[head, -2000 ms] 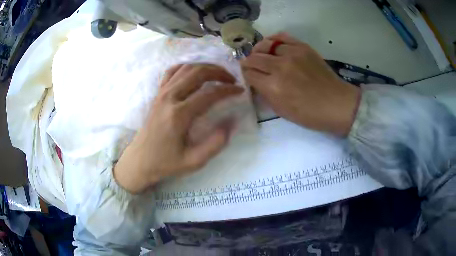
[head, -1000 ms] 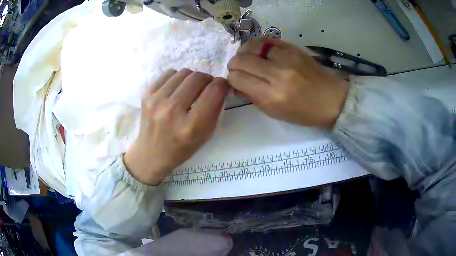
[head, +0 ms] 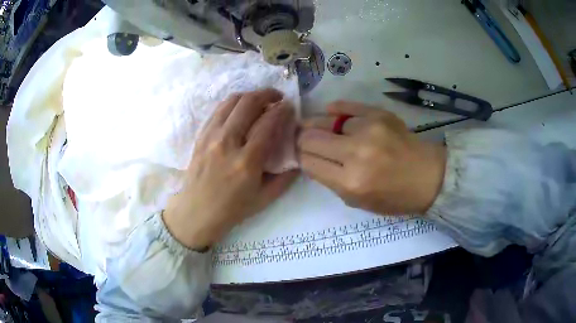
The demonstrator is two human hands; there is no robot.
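A white textured fabric panel [head: 158,94] lies on the machine bed, its right edge running down from the needle and presser foot [head: 289,70]. My left hand [head: 237,161] lies on the panel with curled fingers and holds it near the lower right edge. My right hand [head: 372,158], with a red ring, has its fingertips at the panel's right edge, below the needle. The fingertips of both hands nearly meet, and the fabric between them is partly hidden. The sewing machine head [head: 196,22] stands above the panel.
Black thread snips [head: 439,99] lie right of the needle, above my right wrist. A round metal cap [head: 340,64] sits in the bed. A blue tool [head: 492,30] and an orange-and-white strip [head: 540,47] lie far right. Cream fabric [head: 31,139] hangs at left. A printed scale [head: 328,238] runs along the front edge.
My right hand has moved down, away from the needle along the fabric edge, uncovering the snips and metal cap. My left hand now grips the panel's lower part. The view has shifted slightly.
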